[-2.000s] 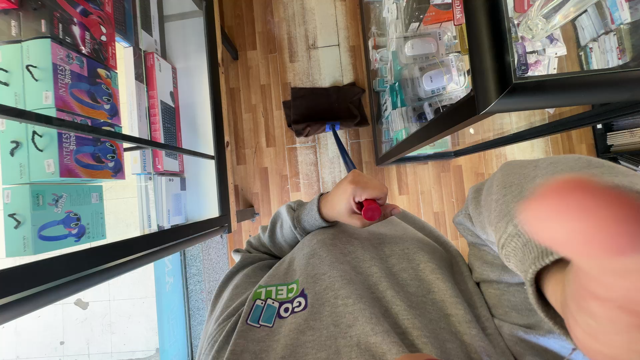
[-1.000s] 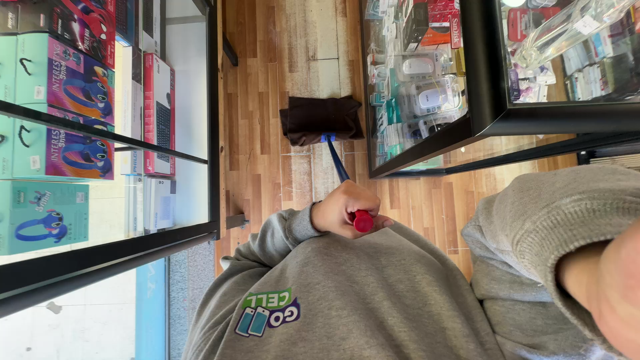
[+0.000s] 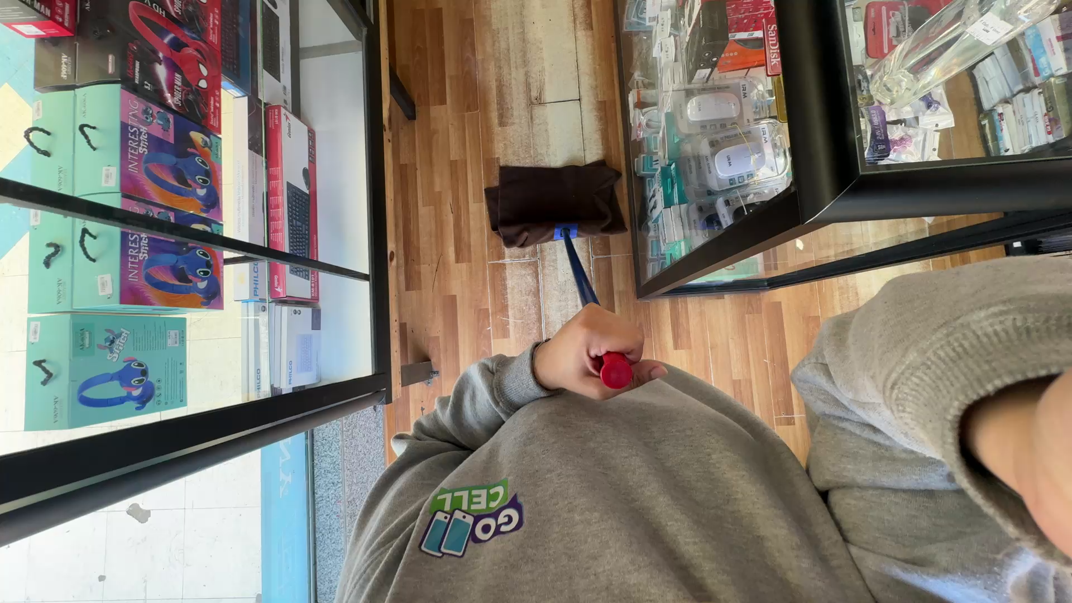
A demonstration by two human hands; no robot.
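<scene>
My left hand (image 3: 578, 356) is closed around the upper end of a blue pole with a red end cap (image 3: 616, 370). The blue pole (image 3: 579, 272) runs down to a blue joint at a dark brown cloth (image 3: 557, 201), which lies folded over the tool's head on the floor. The head itself is hidden under the cloth, so its kind cannot be told. At the right edge, close to the camera, only part of my right hand (image 3: 1026, 456) shows beyond its grey sleeve. Its fingers are outside the frame, and whether it holds anything cannot be told.
A glass display case (image 3: 377, 209) with boxed headphones (image 3: 109, 373) and keyboards stands left. On the right is another black-framed glass case (image 3: 825, 197) holding packaged mice and accessories. Between them runs a strip of wood-look floor (image 3: 440, 209). A metal case foot (image 3: 416, 373) juts out at left.
My right hand has shifted toward the right edge, and its blurred fingertip seen two seconds ago is out of view. My left hand still grips the pole.
</scene>
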